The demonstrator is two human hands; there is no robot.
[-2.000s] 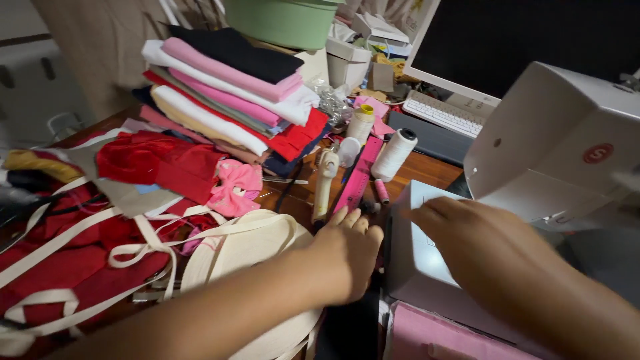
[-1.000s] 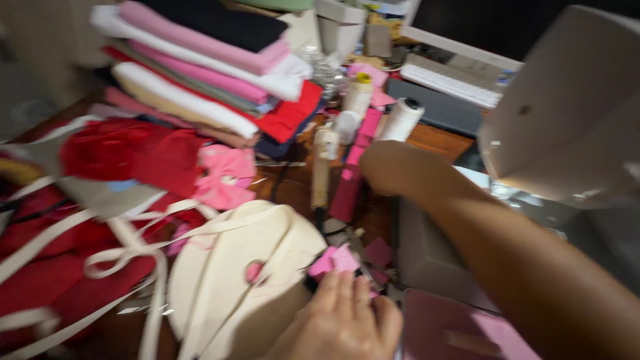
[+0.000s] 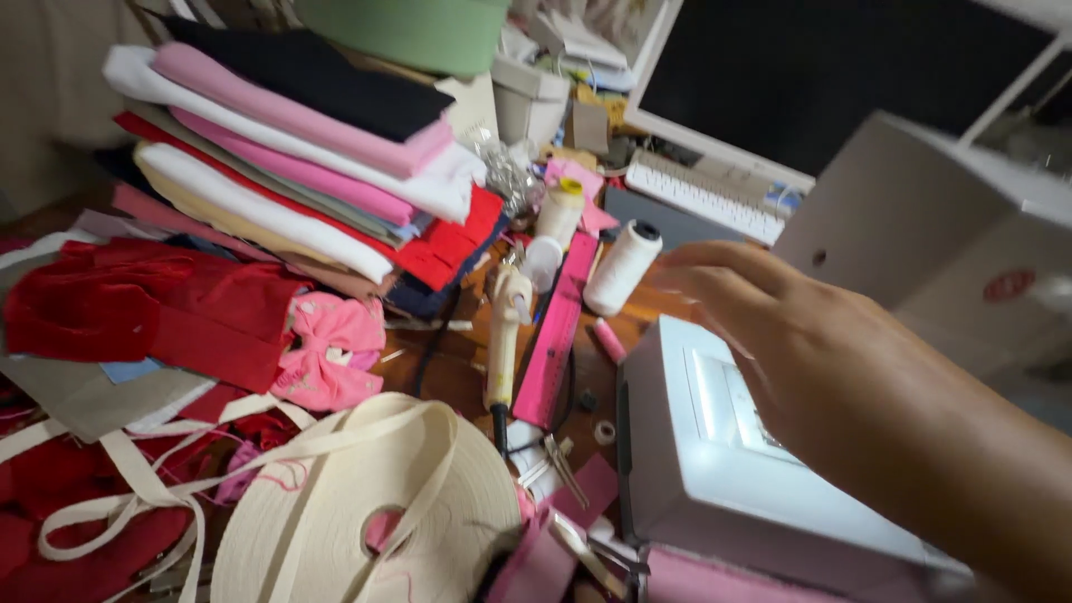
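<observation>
My right hand (image 3: 779, 327) hovers over the light-coloured bed of a sewing machine (image 3: 720, 419), fingers extended toward a white thread cone (image 3: 622, 268), and nothing shows in it. My left hand is out of view. Left of the cone lie a pink ruler (image 3: 557, 335) and a cream glue gun (image 3: 502, 335). A small pink thread spool (image 3: 609, 340) rests by the machine. In front, a large roll of cream cotton tape (image 3: 335, 502) lies flat, its loose end looping leftward. Metal snips (image 3: 578, 544) sit on pink fabric pieces (image 3: 532, 561) beside it.
A stack of folded fabrics (image 3: 293, 151) stands at the back left, behind a pink fabric bow (image 3: 335, 352) and red fabric (image 3: 151, 310). A green tub (image 3: 410, 29), a keyboard (image 3: 703, 197) and a monitor (image 3: 821, 75) are at the back. The machine's upper body (image 3: 938, 218) rises at right.
My left hand, at the pink pieces near the tape roll a second ago, has left the view. My right hand is now over the machine bed, with the white cone fully visible.
</observation>
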